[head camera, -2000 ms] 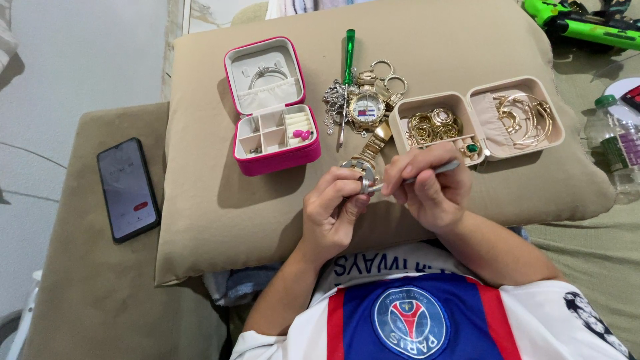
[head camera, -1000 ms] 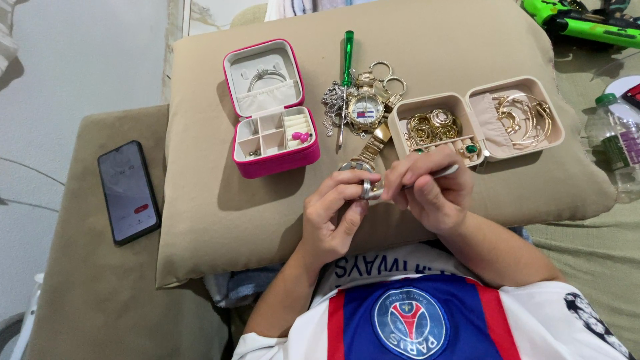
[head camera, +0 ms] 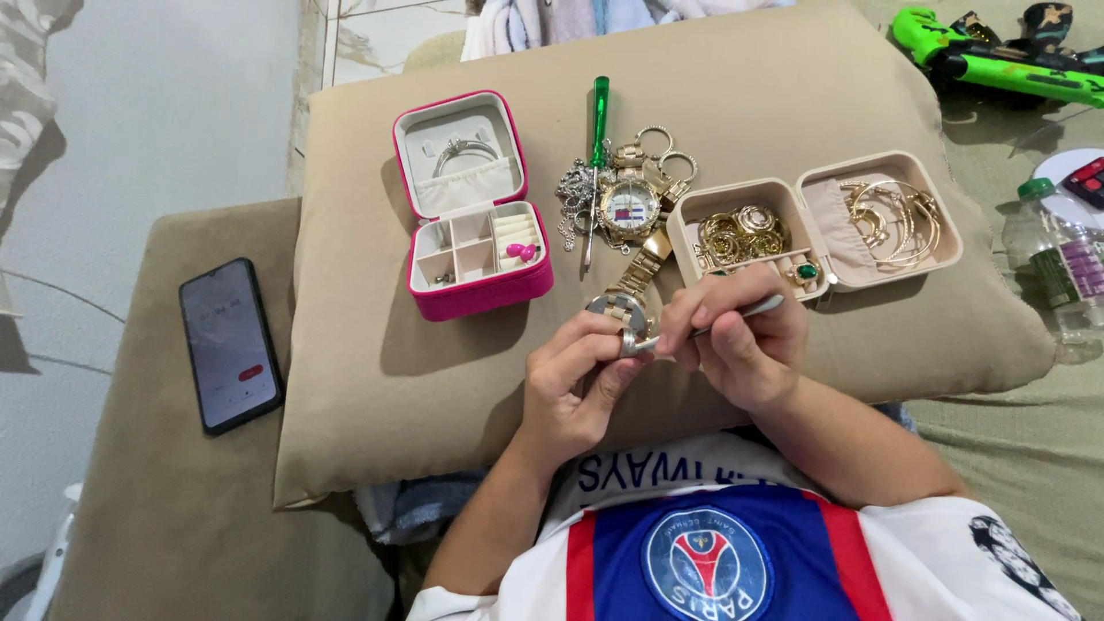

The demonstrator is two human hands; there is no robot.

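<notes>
My left hand (head camera: 573,379) pinches a small silver-coloured ring (head camera: 628,343) between its fingers. In my right hand (head camera: 742,336) is a thin metal tool (head camera: 763,306), its tip against the ring. Just beyond my left fingers lies a gold-coloured watch (head camera: 623,304), partly hidden by them. Farther off, a green-handled screwdriver (head camera: 599,121) lies across silver chains (head camera: 576,191), beside a second gold watch (head camera: 630,209). To the left stands an open pink jewelry box (head camera: 483,302); to the right is an open cream jewelry box (head camera: 914,280) with gold rings and bracelets.
Everything rests on a beige cushion (head camera: 362,259). A smartphone (head camera: 231,345) lies on the lower brown surface at left. At the right are a plastic bottle (head camera: 1056,250) with a green cap and a bright green object (head camera: 1018,78).
The ring between my hands has been turned or shifted slightly, and my right fingers have moved a little along the tool. The boxes, watches and screwdriver lie where they were.
</notes>
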